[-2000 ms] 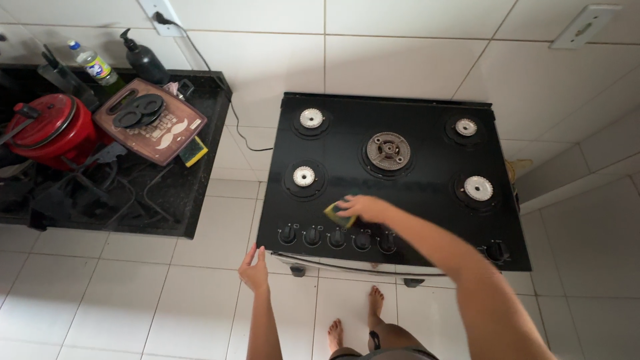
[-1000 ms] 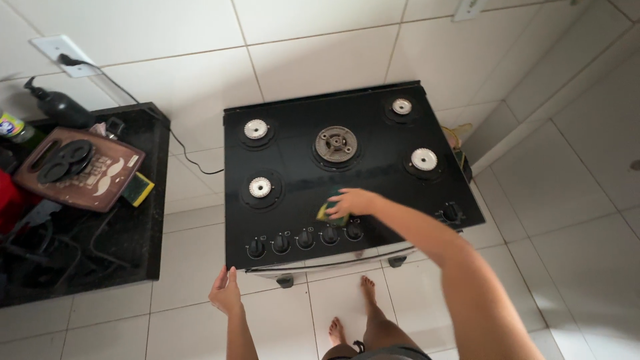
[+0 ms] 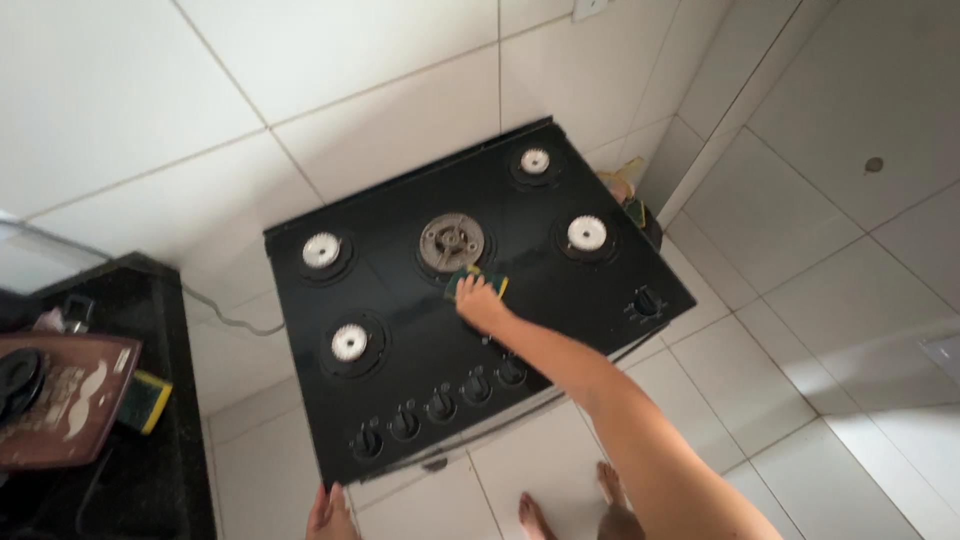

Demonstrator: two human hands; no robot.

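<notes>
My right hand [image 3: 478, 301] presses a green and yellow scouring sponge [image 3: 495, 282] on the black top of a gas stove [image 3: 405, 300], just in front of the large central burner [image 3: 452, 242]. White burner heads sit near the corners, among them the front left one [image 3: 349, 343] and the front right one [image 3: 587, 233]. Black control knobs [image 3: 441, 405] line the front edge, with a separate knob [image 3: 647, 301] at the right. My left hand [image 3: 331, 513] is at the stove's front left corner, partly cut off by the frame; its fingers touch or nearly touch the edge.
Left of the stove is a dark stone counter [image 3: 176, 465] with a brown board [image 3: 94, 397], black burner caps [image 3: 19, 379] on it, and a second sponge [image 3: 145, 403]. A cable [image 3: 232, 321] hangs between counter and stove. Tiled walls stand behind and to the right.
My right hand has moved the sponge from near the knobs back towards the central burner. My left hand stays by the front left corner. The view has turned and shifted.
</notes>
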